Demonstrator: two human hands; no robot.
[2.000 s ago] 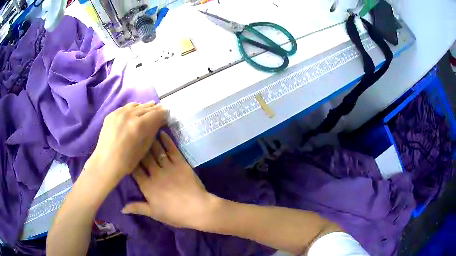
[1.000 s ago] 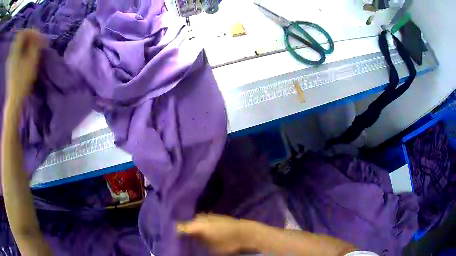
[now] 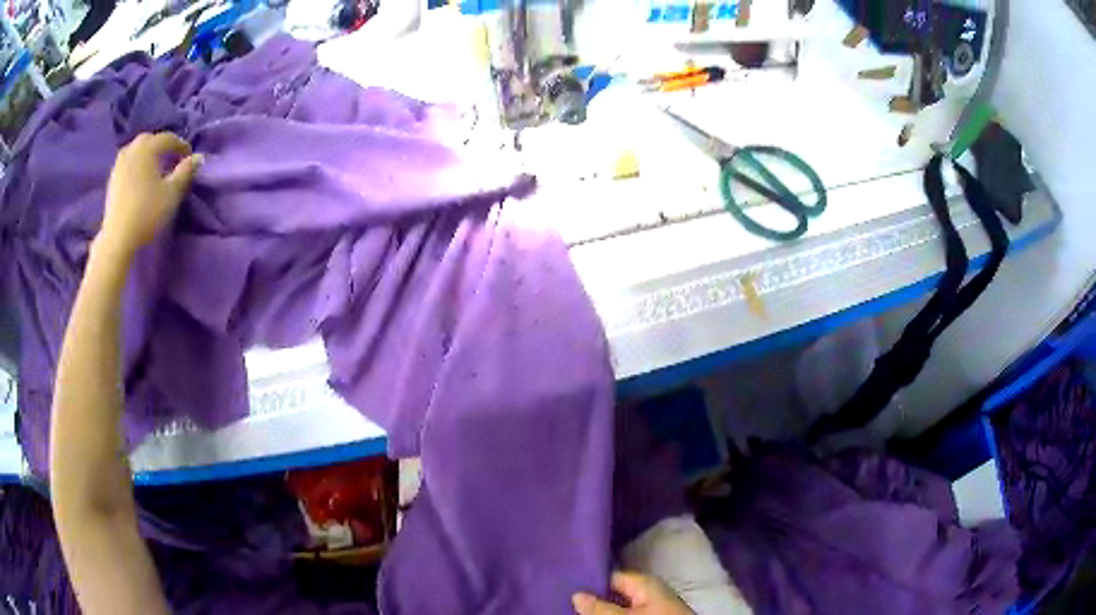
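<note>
The purple garment piece spreads over the left and middle of the white machine bed and hangs over its front edge. A narrow folded edge runs across it towards the needle area, with folds fanning down below. My left hand pinches the cloth at the upper left. My right hand is at the bottom edge of the picture, partly cut off, at the lower end of the hanging cloth; its fingertips touch the cloth's edge.
Green-handled scissors lie on the bed right of the needle, near a small yellowish block. A black strap hangs off the right end. A purple heap and a blue crate are at lower right. A ruler strip lines the front.
The cloth has been spread out flatter, its folded edge now stretching towards the needle. My left hand, apart from my right since the oldest frame, holds cloth at upper left. The view has shifted.
</note>
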